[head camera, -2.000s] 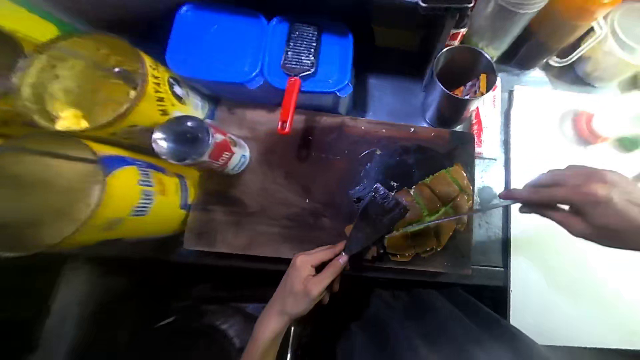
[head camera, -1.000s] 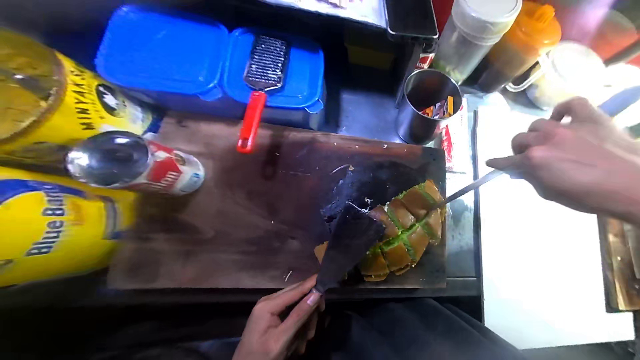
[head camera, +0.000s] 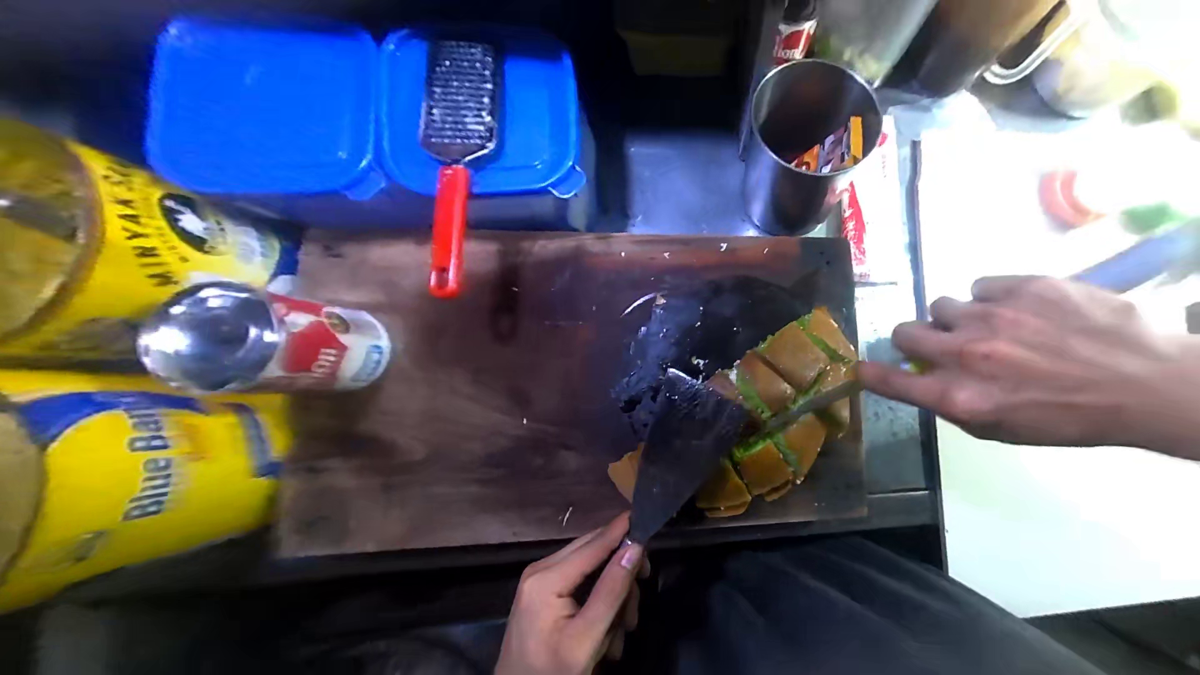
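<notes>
My left hand (head camera: 581, 600), at the bottom centre, grips a dark metal scraper (head camera: 689, 441) whose wide blade rests against the left side of a cut filled bread (head camera: 792, 370). The bread is browned, split into several pieces, with green filling between them. My right hand (head camera: 1012, 366) comes in from the right, closed on a long knife; the knife blade (head camera: 806, 405) lies along a cut across the bread, and its tip is hidden near the scraper. Both tools and the bread are on the right part of a brown wooden board (head camera: 422, 469).
Two blue-lidded containers (head camera: 262, 103) stand behind the board, a red-handled grater (head camera: 450, 225) on one. Yellow tins (head camera: 150, 478) and a can (head camera: 328, 347) are at the left. A metal cup (head camera: 797, 197) holds packets; a white surface (head camera: 1059, 525) lies right.
The view has shifted somewhat. My right hand has come closer to the bread than one second ago, and the knife lies farther across it. The left hand still holds the scraper beside the bread.
</notes>
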